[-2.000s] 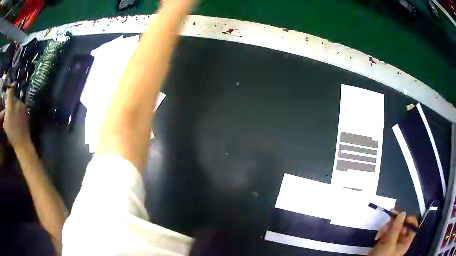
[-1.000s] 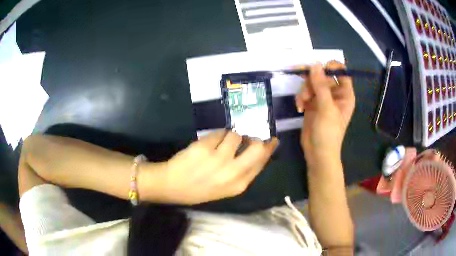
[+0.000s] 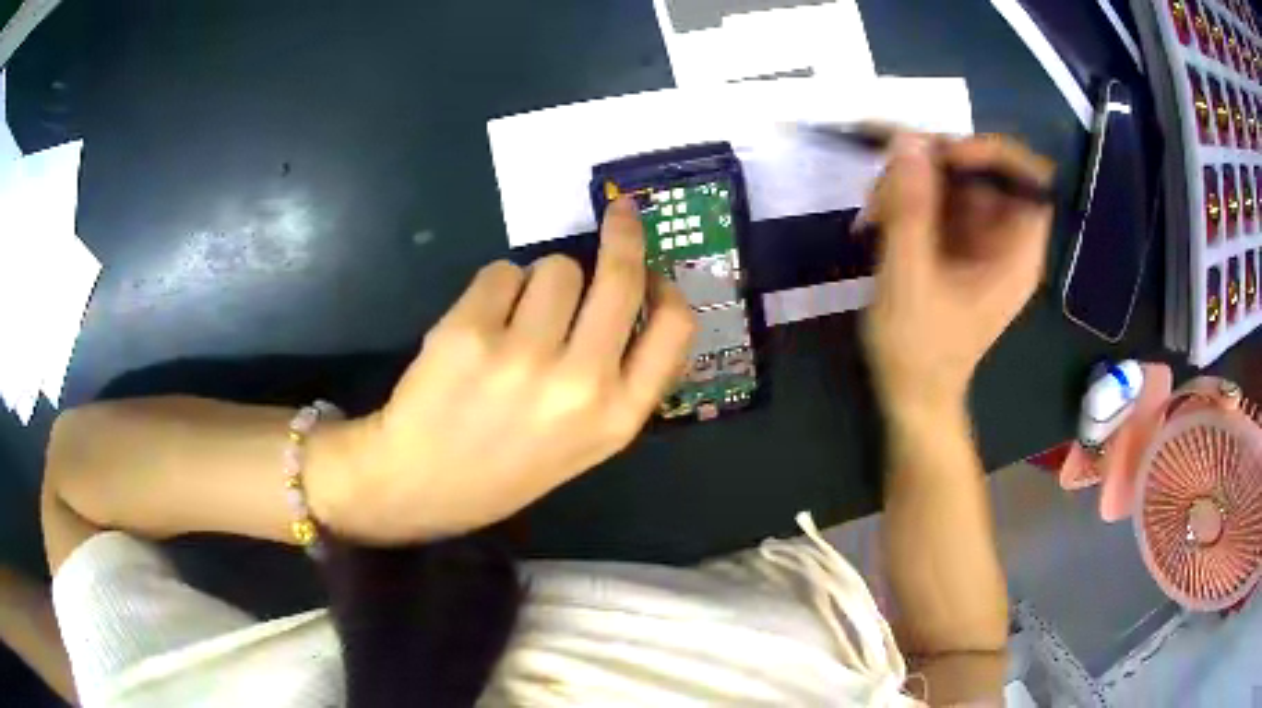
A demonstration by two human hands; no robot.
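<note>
The phone unit [image 3: 713, 297], a black frame holding a green board with pale pads and silver shields, lies on the white and black liner sheets [image 3: 554, 173]. My left hand [image 3: 512, 387] lies over its left side, the index fingertip touching the upper left corner near a small orange flex cable [image 3: 613, 191]. The fingers are spread and do not grip the unit. My right hand [image 3: 955, 263], blurred, holds dark tweezers [image 3: 858, 136] like a pen over the sheet, right of the unit. Whether the tips hold anything is too blurred to tell.
A striped sheet [image 3: 768, 42] lies above the liners. A dark smartphone [image 3: 1114, 215] and a parts tray [image 3: 1176, 166] are at right, with a pink fan [image 3: 1201, 512] and a white-blue bottle [image 3: 1111, 394] below. Jagged white sheets [image 3: 49, 277] lie at left. A black liner strip is upper right.
The left hand has moved from the unit's lower edge up over its left side, index finger at the upper corner. The right hand and tweezers have shifted right, away from the unit.
</note>
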